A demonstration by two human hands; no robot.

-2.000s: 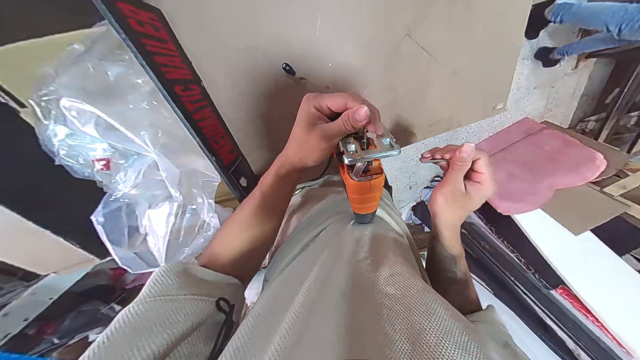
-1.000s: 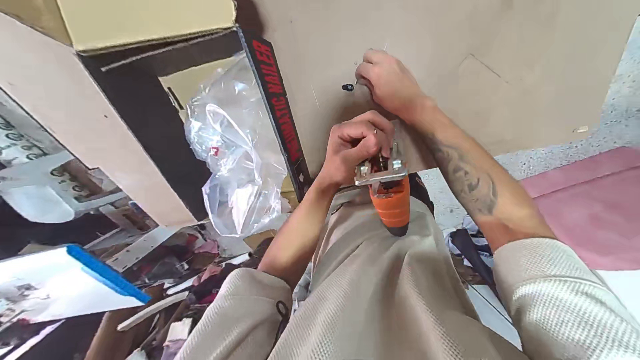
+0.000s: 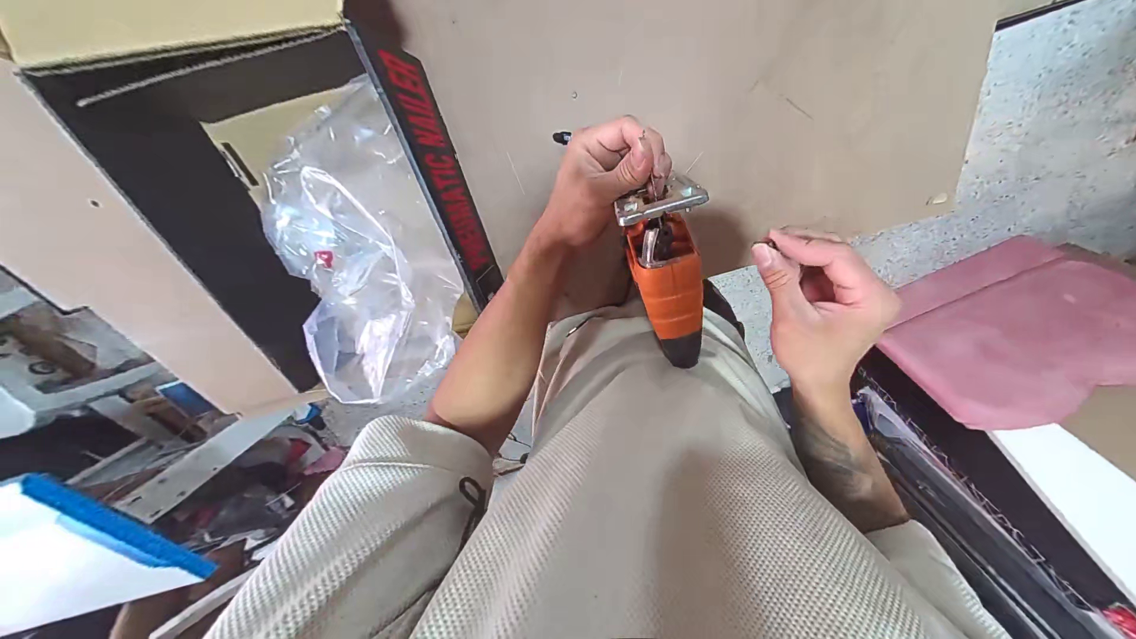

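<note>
An orange and black jigsaw [image 3: 670, 288] rests against my body with its metal base plate [image 3: 661, 202] uppermost. My left hand [image 3: 612, 173] is at the plate, its fingers closed on a small thin metal part near the blade opening; which part it is, I cannot tell. Off to the right of the jigsaw, my right hand [image 3: 825, 302] pinches a small dark piece between thumb and forefinger, too small to name. A small black object [image 3: 562, 138] lies on the brown board [image 3: 754, 80] just beyond my left hand.
An open pneumatic nailer box [image 3: 435, 169] stands at the left, with a clear plastic bag [image 3: 364, 257] hanging over it. Pink sheet material [image 3: 1012, 328] lies at the right. A blue-edged white panel [image 3: 98, 541] is at lower left, near scattered scraps.
One second ago my right hand was on the board near the small black object; now it is back right of the jigsaw. My left hand has stayed at the base plate.
</note>
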